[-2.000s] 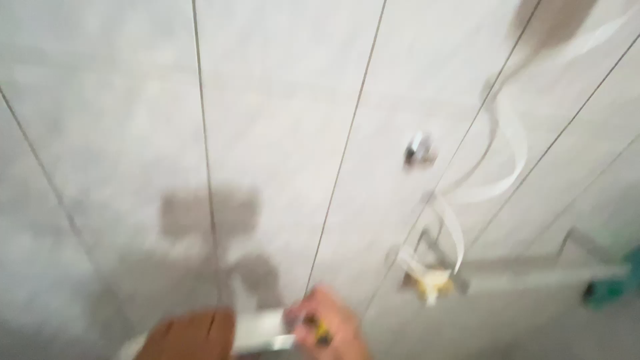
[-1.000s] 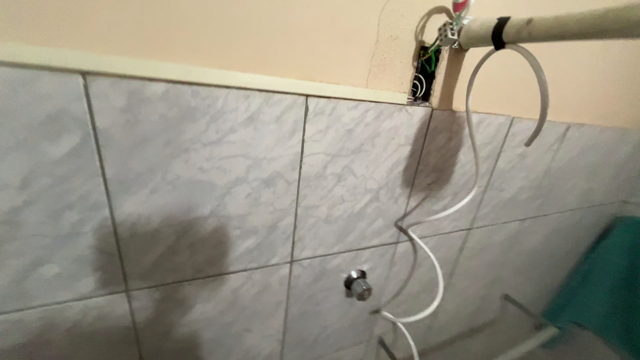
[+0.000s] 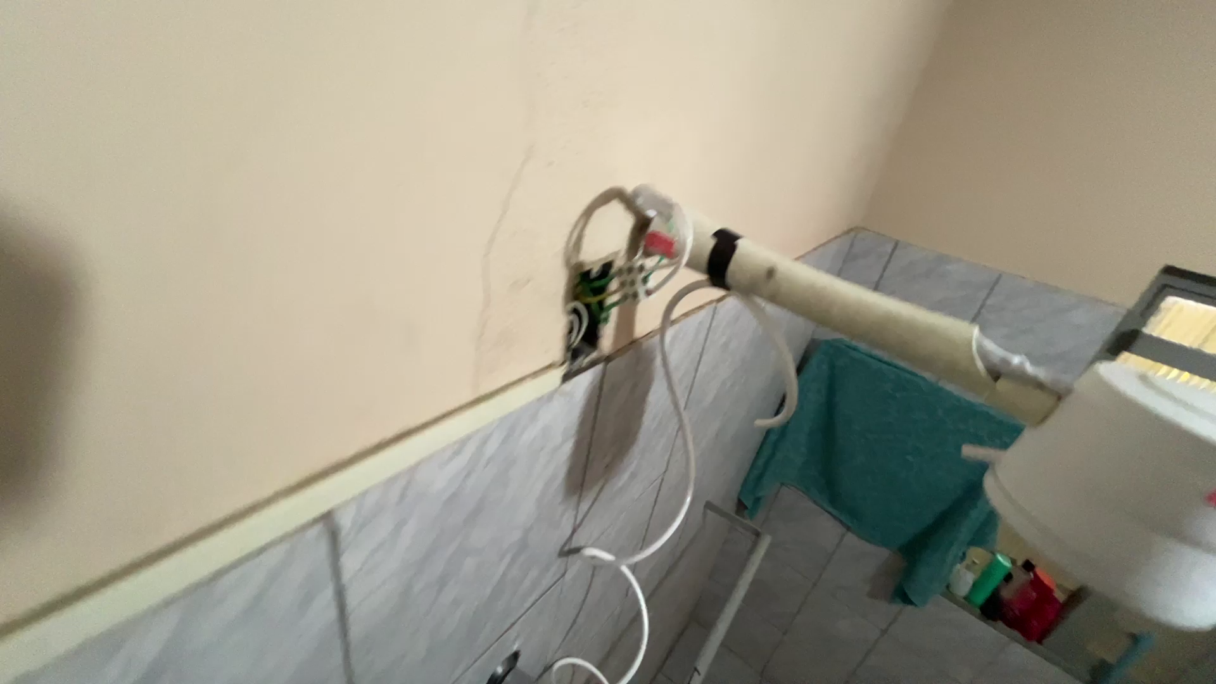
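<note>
Neither of my hands shows in the head view now. A white electric shower head hangs at the right, on a beige pipe that comes out from the painted wall. Black tape wraps the pipe near the wall. Beside its wall end, a recessed electrical box stands uncovered, with green and white wires coming out to a white terminal connector. A white hose hangs from the pipe in loose curves across the grey tiles.
A teal towel hangs on the far tiled wall. Several bottles stand on a ledge below it. A metal towel bar juts out at the lower middle. A chrome valve shows at the bottom edge, and a window at the right.
The view has swung up and right from the tiles to the pipe and shower head. My hands, low in the view two seconds ago, are out of sight.
</note>
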